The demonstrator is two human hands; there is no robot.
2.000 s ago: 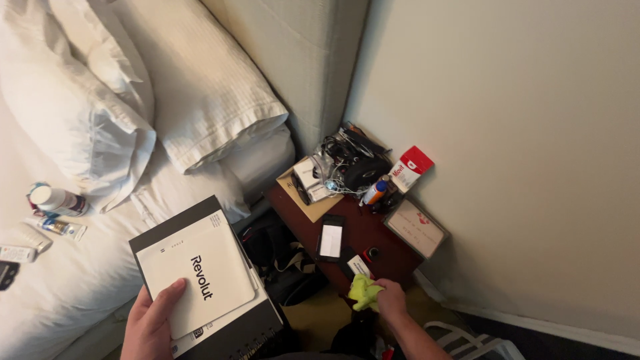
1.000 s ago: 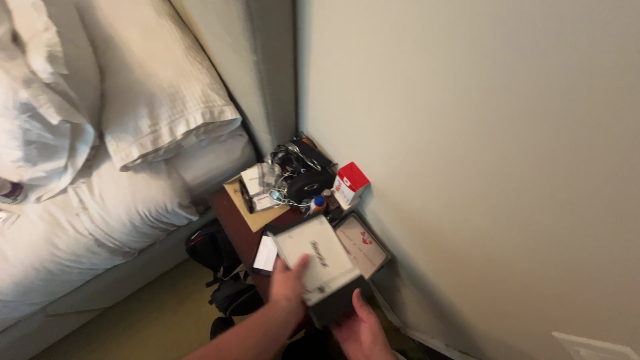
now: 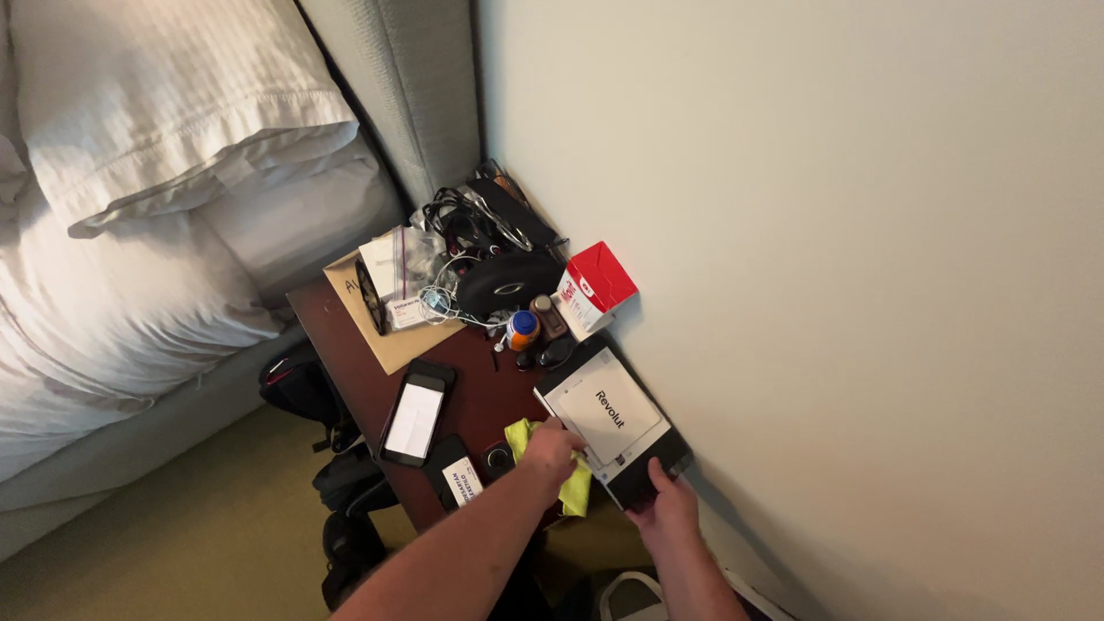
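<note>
A flat white box or booklet [image 3: 604, 410] lies on a larger black flat case [image 3: 662, 457], over the nightstand's right end by the wall. My right hand [image 3: 668, 509] grips the stack's lower corner, thumb on top. At the stack's left edge is my left hand [image 3: 552, 450], its fingers curled; whether they pinch the edge or the cloth is hidden. A yellow-green cloth [image 3: 575, 492] lies under and beside that hand. Left of it, on the dark red nightstand [image 3: 483, 392], are a round black item [image 3: 498, 459], a small white printed box [image 3: 462, 479] and a phone with a lit screen [image 3: 414, 420].
Toward the back of the nightstand are a brown envelope [image 3: 388, 349], glasses [image 3: 369, 296], tangled cables [image 3: 470, 216], a black oval case [image 3: 509, 285], an orange bottle with a blue cap [image 3: 523, 329] and a red-white carton [image 3: 595, 289]. Black bags [image 3: 302, 384] lie beside the bed [image 3: 172, 362]; a wall [image 3: 819, 259] bounds the right.
The stack has gone from over the bed side to the wall side of the nightstand. My right hand, earlier on the cloth, now grips the stack. The cloth shows beside my left hand.
</note>
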